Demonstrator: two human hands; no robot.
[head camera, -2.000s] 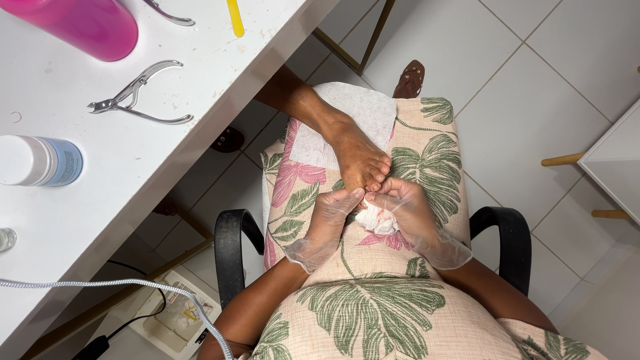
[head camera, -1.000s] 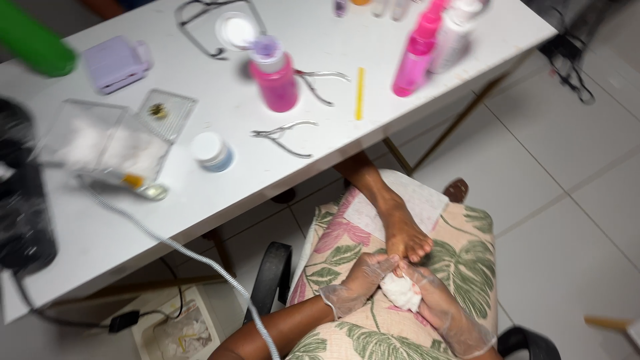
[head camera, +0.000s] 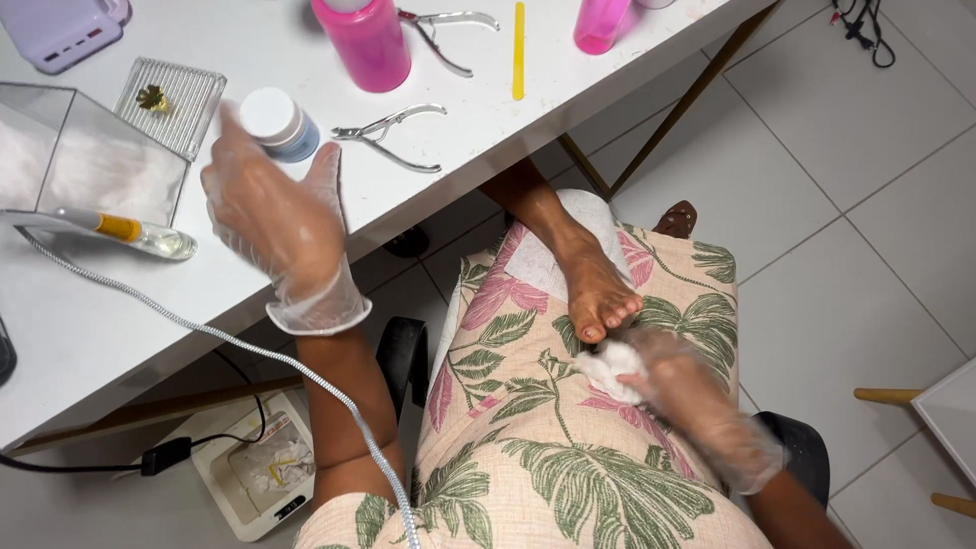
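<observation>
My left hand, in a clear plastic glove, is over the white table with fingers and thumb apart around a blue jar with a white lid; whether it touches the jar cannot be told. My right hand, gloved and blurred, holds a wad of white cotton just below the toes of another person's bare foot. The foot rests on a white paper towel over the leaf-patterned cloth on my lap. Metal cuticle nippers lie right of the jar.
On the table stand a pink bottle, a second pair of nippers, a yellow stick, a clear box of white material and a glass vial. A grey braided cable crosses my left forearm. A bin holds waste.
My left hand has left the toes and moved up left over the table to the jar. My right hand, still with the cotton, is now slightly below the toes.
</observation>
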